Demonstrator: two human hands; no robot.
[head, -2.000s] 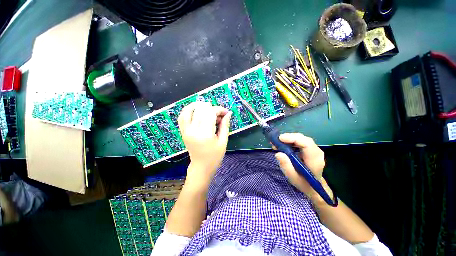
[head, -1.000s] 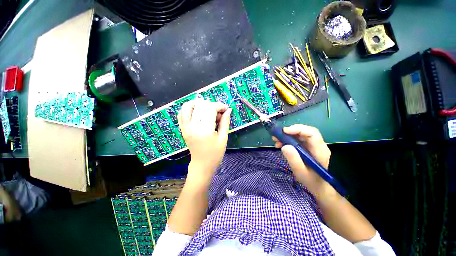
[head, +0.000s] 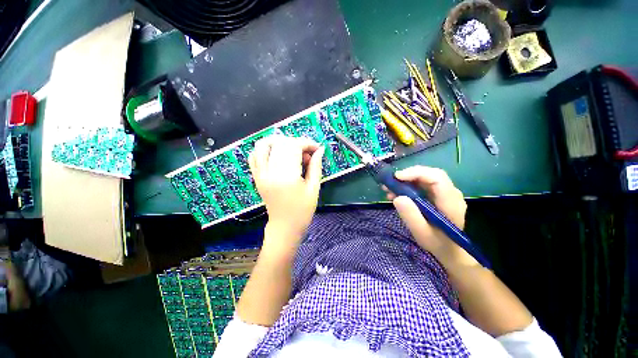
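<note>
A long green PCB panel [head: 224,183] with pale edge rails lies slanted at the bench's front edge. My left hand [head: 287,178] is over the panel's middle, thumb and fingertips pinched together; the thin solder wire between them is barely visible. My right hand [head: 430,206] holds the dark blue soldering iron [head: 442,222] like a pen. Its metal tip points up and left over the right part of the panel; whether it touches cannot be told. The solder reel [head: 145,115] with a green rim stands left of the black plate [head: 269,66].
Thin rods [head: 420,105], a yellow-handled tool [head: 397,127] and tweezers [head: 472,112] lie right of the panel. Behind are a dross pot [head: 472,38], sponge [head: 528,53] and black station [head: 594,126]. Cardboard [head: 84,210] is left; stacked panels [head: 199,308] are below. Another person's arm [head: 15,287] shows far left.
My right hand and the iron's handle have moved slightly right and up, while the tip stays over the same area. My left hand is nearly unchanged. The whole view has shifted slightly.
</note>
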